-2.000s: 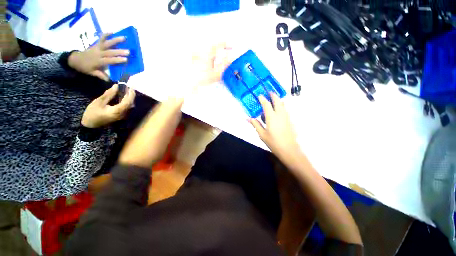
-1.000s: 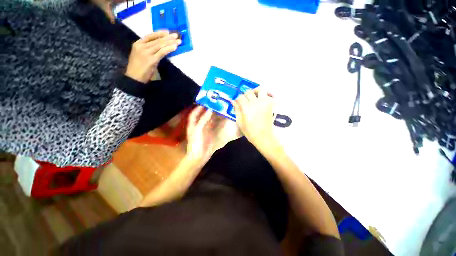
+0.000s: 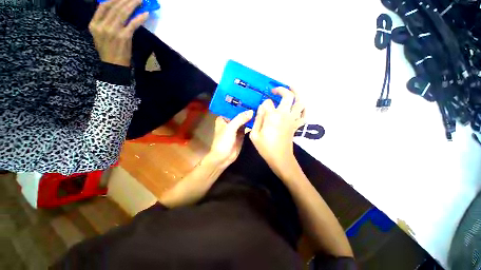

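Observation:
A bright blue blister tray [image 3: 224, 89] is at the table's front edge, between my hands. Two black USB plugs with silver tips [image 3: 236, 100] lie side by side in its slots. My left hand [image 3: 230, 138] holds the tray's near edge, with the thumb on top beside the lower plug. My right hand [image 3: 276, 124] is over the tray's right part, its fingers bent on the cable and tray. The cable's coiled loop [image 3: 311, 132] sticks out to the right past my right hand. My fingers hide the tray's pocket.
A loose coiled cable [image 3: 383, 55] lies on the white table [image 3: 337, 79], left of a large black cable pile [image 3: 448, 58]. A neighbour's hand [image 3: 114, 32] rests on another blue tray at upper left. A grey basket [image 3: 467, 242] is at lower right, a red stool [image 3: 68, 187] below left.
The lower plug, whose cable bowed up a second ago, now lies straight in its slot. My left thumb has come onto the tray. The neighbour's hand and tray have shifted up and left in view.

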